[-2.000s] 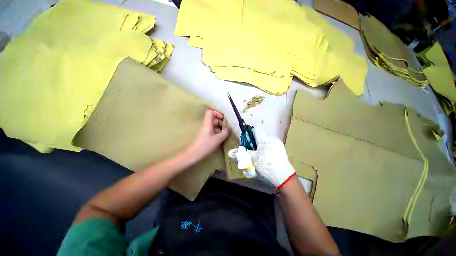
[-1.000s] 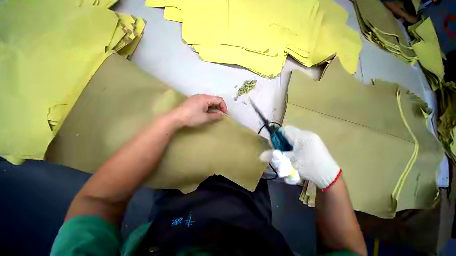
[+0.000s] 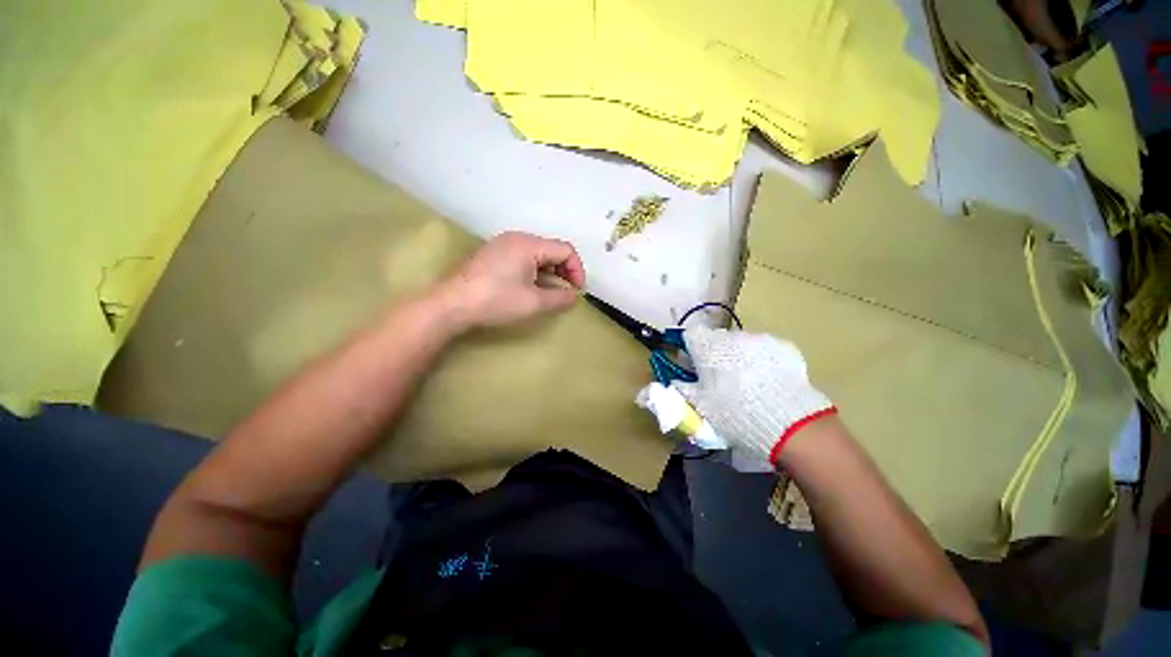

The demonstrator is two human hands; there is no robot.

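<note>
An olive panel (image 3: 321, 282) lies over the table's near edge and reaches my lap. My bare left hand (image 3: 520, 280) pinches its upper edge between thumb and fingers. My right hand (image 3: 738, 385), in a white knit glove with a red cuff edge, holds the teal-handled scissors (image 3: 665, 349). Their dark blades point up and left, with the tips at the panel edge by my left fingertips. A black cord (image 3: 710, 306) loops beside the glove. A white lump with a yellow spot (image 3: 681, 417) sits against the gloved fingers.
Yellow panel stacks lie at left (image 3: 116, 141) and the far side (image 3: 668, 77). An olive panel stack (image 3: 899, 347) with yellow lines lies at right. Small trimmings (image 3: 638, 218) lie on the pale tabletop (image 3: 437, 141). A black apron (image 3: 552, 565) covers my lap. Part of another person's arm shows far right.
The scissors moved left from beside the panel, and their tips now meet its edge at my left fingers. Earlier, the panel was turned and spread to the right. My left hand still pinches its edge.
</note>
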